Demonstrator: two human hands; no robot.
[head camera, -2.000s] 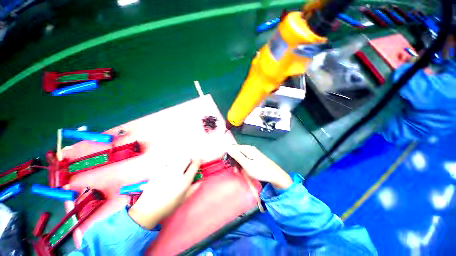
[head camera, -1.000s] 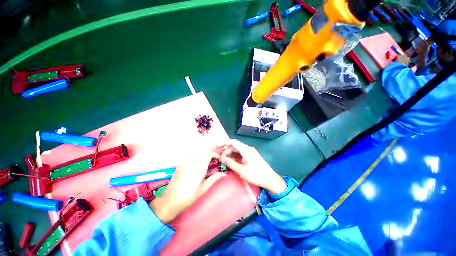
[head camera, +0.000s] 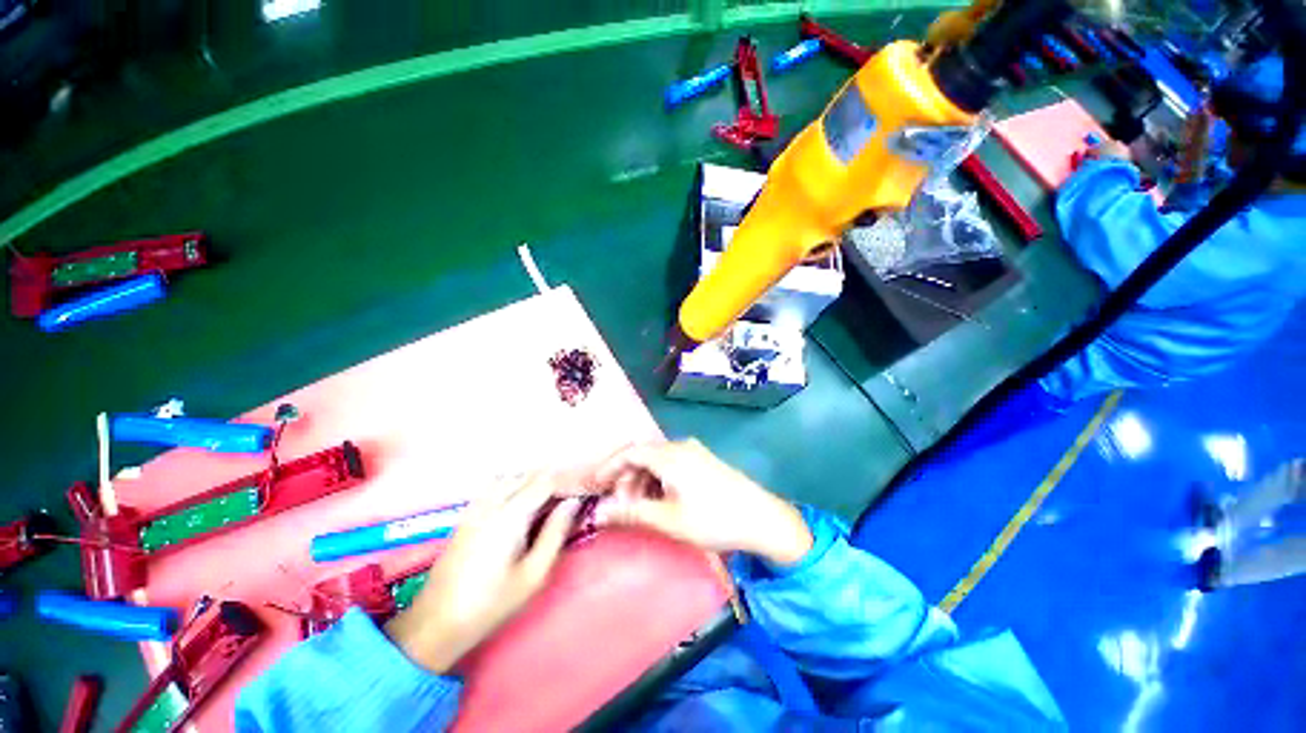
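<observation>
A red plastic housing (head camera: 344, 590) lies on the pink mat, partly under my left forearm and hand, with a bit of green board showing. A blue battery pack (head camera: 387, 533) lies beside it. My left hand (head camera: 494, 559) and my right hand (head camera: 688, 494) meet over the housing's far end, fingers bent around a small dark red part (head camera: 576, 518). My fingers hide most of this part and the housing's end. A pile of small dark parts (head camera: 572, 375) lies on the mat beyond my hands.
A yellow screwdriver (head camera: 802, 201) hangs above a white screw feeder (head camera: 738, 365), with a clear bag (head camera: 938, 229) beside it. More red housings (head camera: 308, 480) and blue packs (head camera: 194, 433) lie at left. A person in a blue smock (head camera: 1146, 272) works at upper right; a black cable crosses the right side.
My right hand has turned over the part, and both hands stay close together. The screwdriver appears lower and further left, and the whole view has shifted slightly.
</observation>
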